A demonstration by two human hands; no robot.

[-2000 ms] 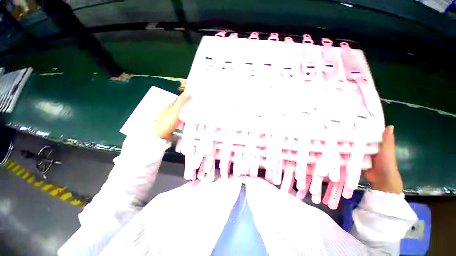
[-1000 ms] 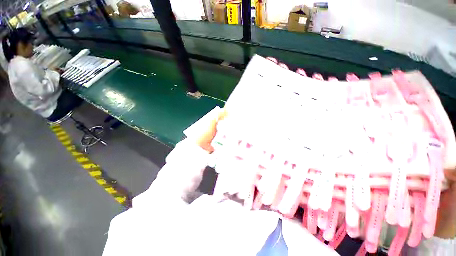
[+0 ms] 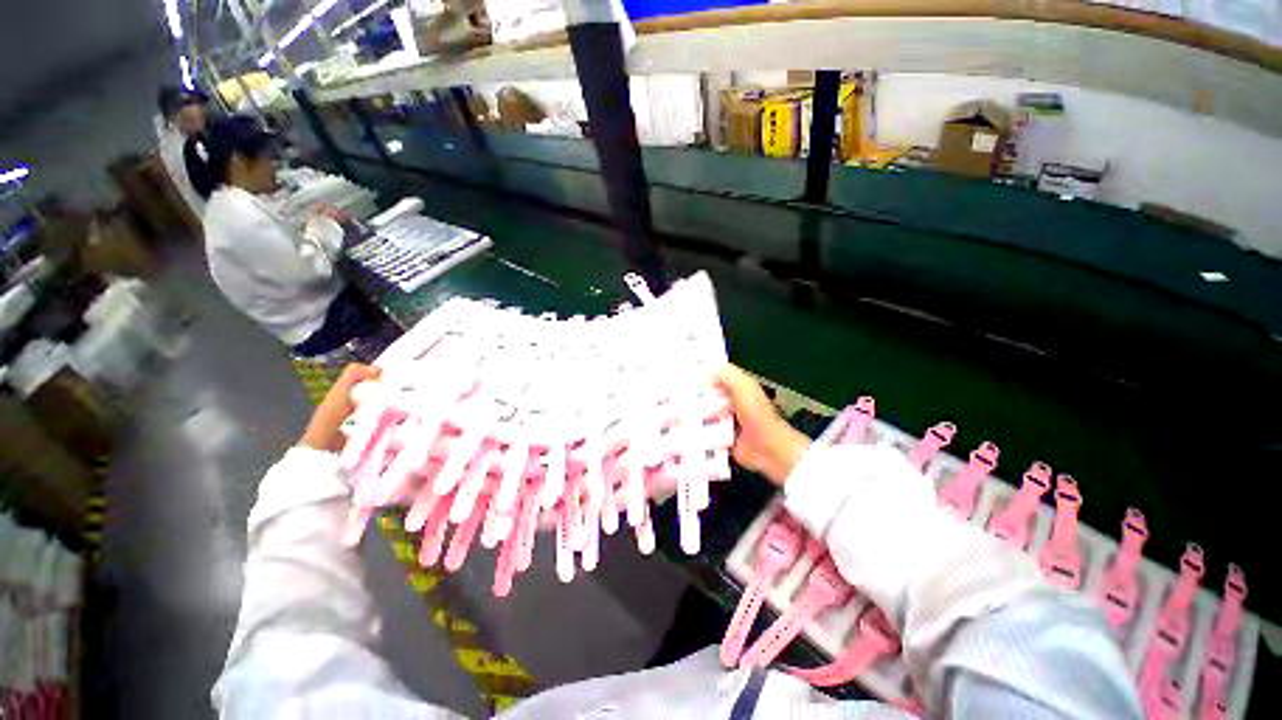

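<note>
A stack of white foam trays with pink watch straps hanging off its near edge is held up in front of me, sagging in the middle. My left hand grips its left end. My right hand grips its right end. The fingers under the trays are hidden. Another white tray with a row of pink-strap watches lies on the green bench to the right, partly behind my right sleeve.
A seated person is at the bench on the left, by a tray of dark-strap watches; another person stands behind. A dark post rises beyond the stack. Yellow-black tape crosses the floor. Tray stacks stand far left.
The view has swung left along the bench. The held stack has moved off over the aisle side, away from above the bench. The tray of pink watches on the right has come into view.
</note>
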